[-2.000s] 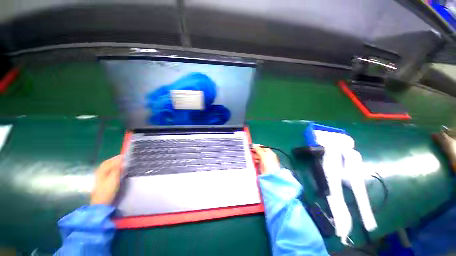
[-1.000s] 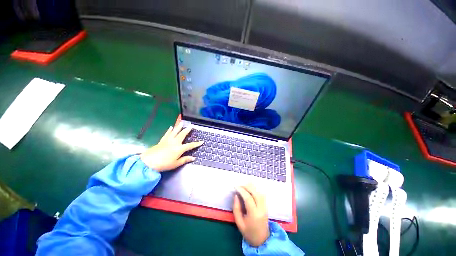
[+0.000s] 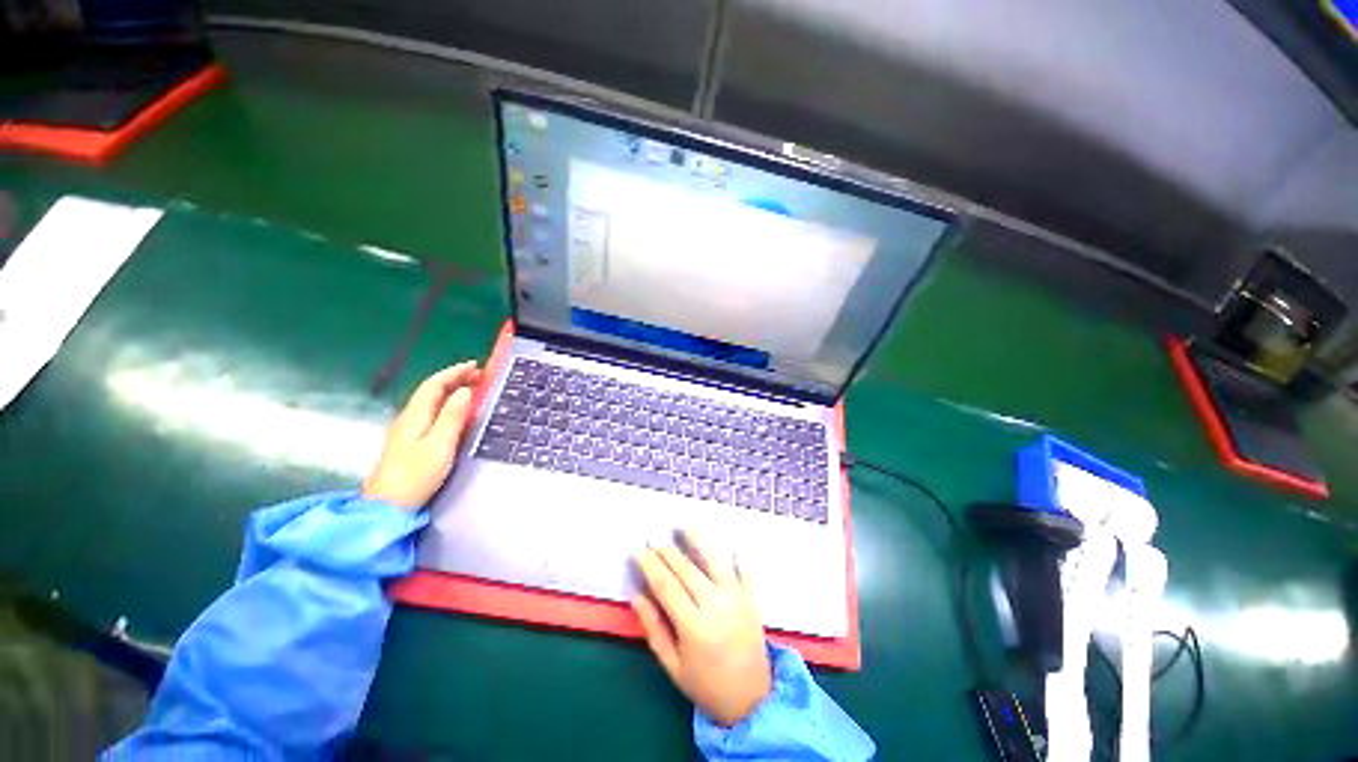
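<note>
An open silver-grey laptop (image 3: 641,432) with dark keys sits on a red carrier tray (image 3: 507,599). Its screen shows a large white window over a blue desktop picture. My left hand (image 3: 423,438) rests at the laptop's left edge, beside the keyboard, with nothing seen in it. My right hand (image 3: 706,625) lies on the palm rest below the keys, fingertips on the touchpad area, fingers a little apart and empty. A thin black cable (image 3: 906,479) enters the laptop's right side.
On the right are a black handheld scanner (image 3: 1028,573), a blue box (image 3: 1043,474), white label strips (image 3: 1139,640) and a small black block (image 3: 1008,727). Darker laptops on red trays stand at back left (image 3: 104,90) and right (image 3: 1266,417). White paper (image 3: 67,283) lies left.
My left hand has moved off the keys to the laptop's left edge. My right hand has shifted slightly left in the picture. A large white window has replaced the small box on the screen.
</note>
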